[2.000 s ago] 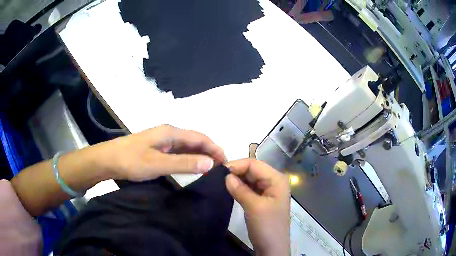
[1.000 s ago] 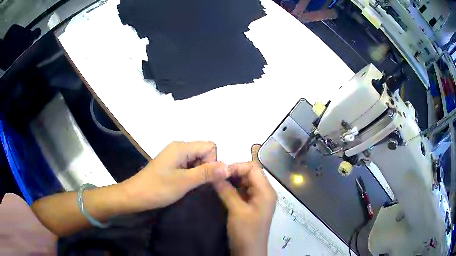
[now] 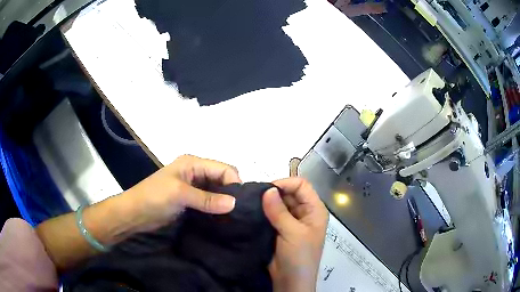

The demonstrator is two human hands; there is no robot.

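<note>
A black cloth workpiece hangs from both hands at the near edge of the white table, its upper edge between the fingertips. My left hand pinches it with thumb and fingers on the left. My right hand pinches it on the right, a little apart from the left. The cloth's lower part spreads over the lap and is cut off by the picture's bottom edge. The hands are left of the machine bed.
A stack of dark cut pieces lies on the white table. The sewing machine head is at right above the grey bed. Red-and-black snips lie on the bed. A blue bin is at far left.
The hands came together a second ago and are now farther apart, with a wider stretch of black cloth showing between the fingers. The stack has stayed in place on the table.
</note>
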